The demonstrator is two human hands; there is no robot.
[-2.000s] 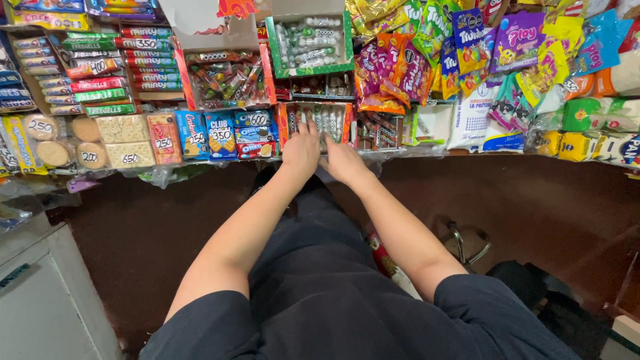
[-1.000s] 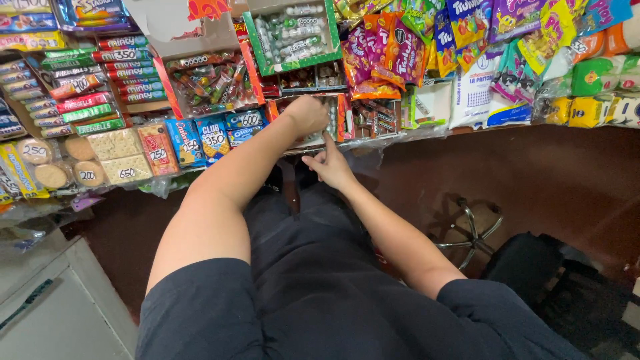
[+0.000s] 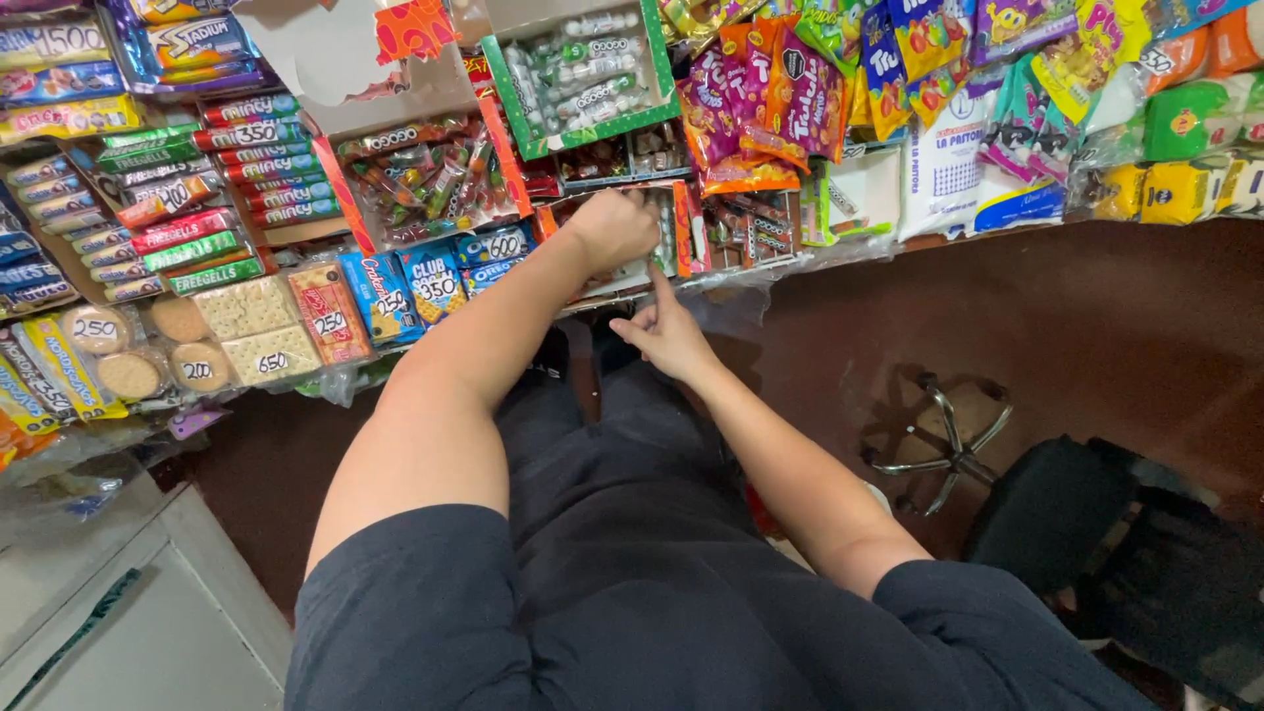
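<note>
My left hand [image 3: 617, 232] reaches into a small red-edged cardboard box [image 3: 693, 232] at the front of the display. Its fingers are bent down among wrapped candy rolls [image 3: 663, 237], and whether they grip one is hidden. Just below, my right hand [image 3: 667, 331] has its index finger stretched up to the box's front edge, thumb apart, with nothing visible in it. A green-edged box of white candy rolls [image 3: 592, 79] lies behind. To the left is an orange-edged box of assorted candy rolls [image 3: 430, 183]; to the right, a box of dark wrapped sticks [image 3: 749, 227].
Cookie packs [image 3: 434, 281], crackers [image 3: 259, 321] and mint rolls [image 3: 281, 158] fill the left side. Gummy bags [image 3: 790, 94] and white plastic packages [image 3: 943, 163] lie to the right. A wheeled chair base [image 3: 953, 459] and a grey cabinet [image 3: 148, 612] stand below.
Both hands were close together over the small box two seconds ago. My right hand has since drawn back toward me, its index finger extended. My left hand stays at the box, fingers more bent.
</note>
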